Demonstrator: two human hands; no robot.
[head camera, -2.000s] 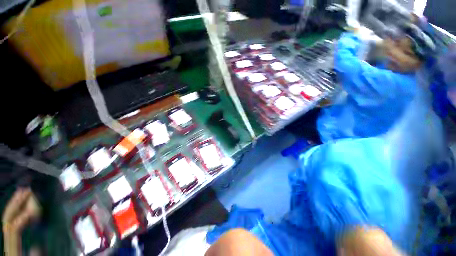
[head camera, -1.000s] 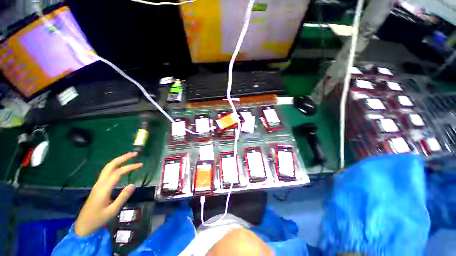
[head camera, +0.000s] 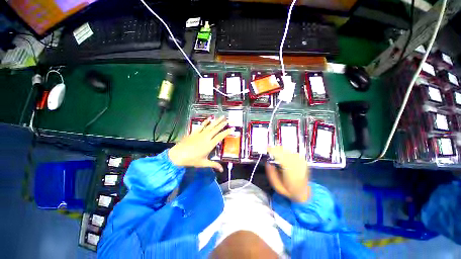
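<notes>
A clear blister tray (head camera: 298, 112) holds red-edged phones in two rows in front of me. A phone with a lit orange screen (head camera: 231, 146) lies in the front row, with a white cable (head camera: 230, 177) at its lower end. Another orange-lit phone (head camera: 266, 85) lies tilted on top of the back row. My left hand (head camera: 201, 144) is spread over the front-left phone, beside the lit one; whether it grips anything is hidden. My right hand (head camera: 290, 171) is blurred at the tray's front edge, below the middle phones; its fingertips are unclear.
Black scanner (head camera: 360, 124) and mouse (head camera: 358, 78) lie right of the tray. Stacked trays (head camera: 427, 114) stand far right. A dark tray of phones (head camera: 108, 189) is low left. A yellowish-banded tool (head camera: 165, 91) lies left. White cables hang across the bench. Blue stools (head camera: 59, 184) stand below.
My left hand has moved right onto the tray's front left. My right hand has come into view at the tray's front edge. The view has shifted downward.
</notes>
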